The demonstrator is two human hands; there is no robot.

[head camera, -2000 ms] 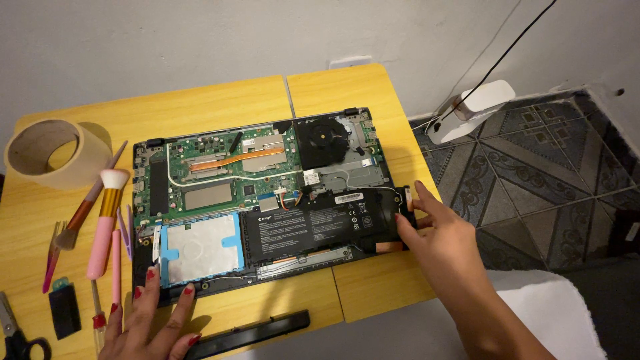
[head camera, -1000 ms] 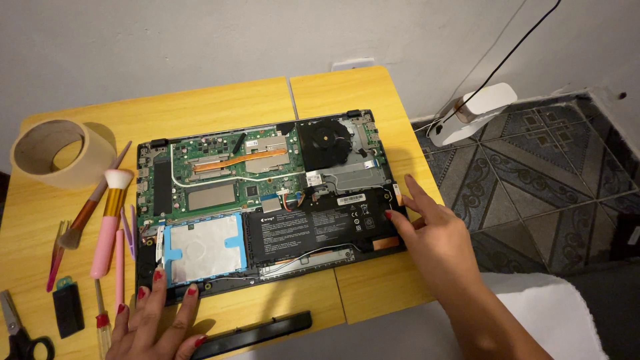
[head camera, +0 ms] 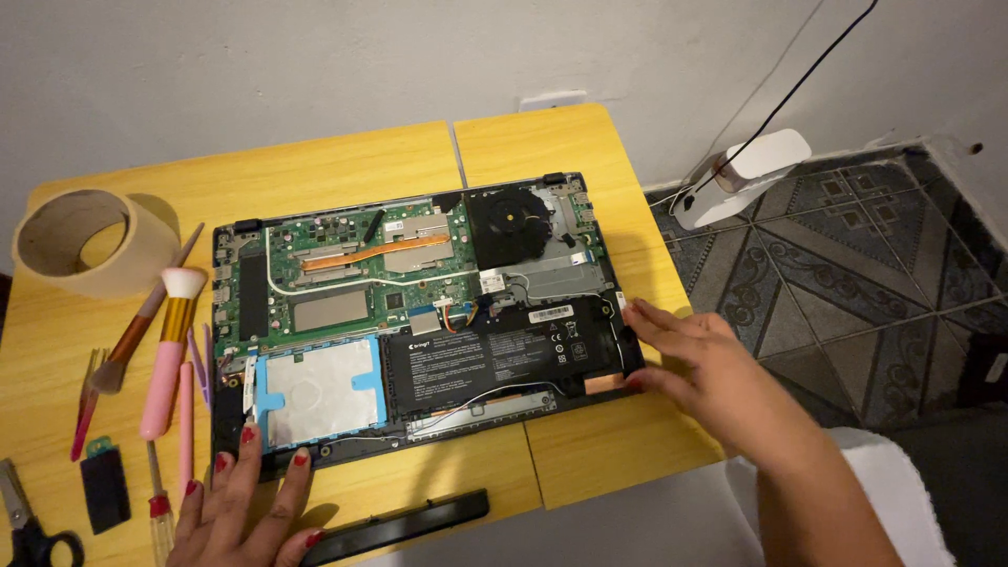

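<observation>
An opened laptop base [head camera: 339,315] lies on the yellow wooden table, its inside facing up. It shows a green circuit board [head camera: 417,283], a copper heat pipe [head camera: 374,252], a black fan [head camera: 510,227], a black battery pack [head camera: 504,354] and a silver plate edged in blue [head camera: 323,391]. My left hand [head camera: 244,504] rests with spread fingertips at the base's front left corner. My right hand [head camera: 693,354] touches the right edge beside the battery with thumb and fingers. A black plastic strip [head camera: 402,524] lies in front, near my left thumb.
At the left lie a roll of tape [head camera: 94,242], makeup brushes [head camera: 169,354], tweezers [head camera: 85,405], a screwdriver [head camera: 160,504], black-handled scissors [head camera: 35,528] and a small black piece [head camera: 105,488]. A white device [head camera: 740,177] stands on the tiled floor, right of the table.
</observation>
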